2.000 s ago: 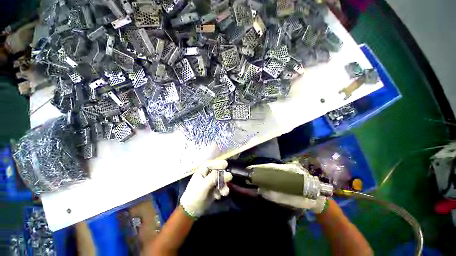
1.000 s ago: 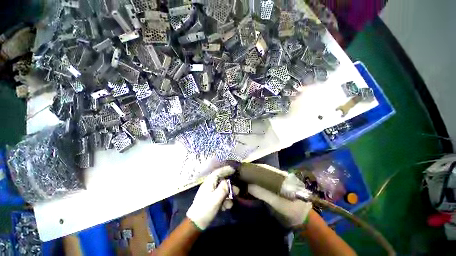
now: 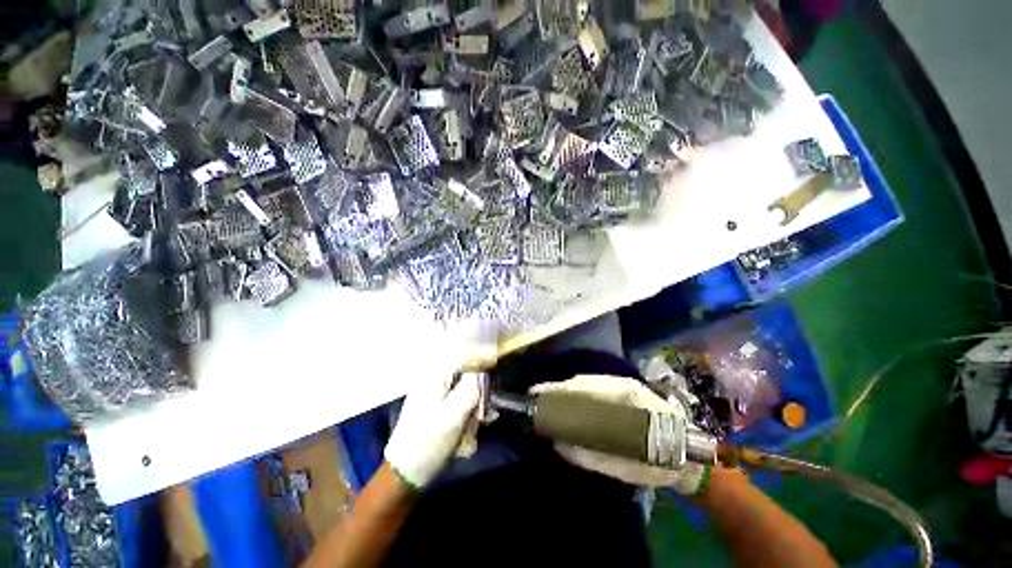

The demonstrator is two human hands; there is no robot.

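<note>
My left hand (image 3: 433, 427), in a white knitted glove, holds a small silver metal fitting (image 3: 484, 396) at its fingertips by the table's front edge. My right hand (image 3: 621, 464), also gloved, is wrapped around the olive-grey air screwdriver (image 3: 594, 424). The driver lies nearly level, its nose pointing left and meeting the fitting; whether a screw is between them is too small to tell. A loose pile of thin shiny screws (image 3: 461, 286) lies on the table just beyond my left hand. Perforated metal brackets (image 3: 416, 144) are heaped behind it.
The white table (image 3: 300, 372) slants up to the right. A bag of screws (image 3: 100, 338) sits at its left end, an open-end wrench (image 3: 799, 200) at its right. A blue bin (image 3: 816, 366) with an orange cap is below right. The air hose (image 3: 849, 479) curves right over green floor.
The driver swung up against my left hand, then came back nearly level, with its nose now showing clear of the glove. My left hand still holds the fitting. The view has shifted slightly.
</note>
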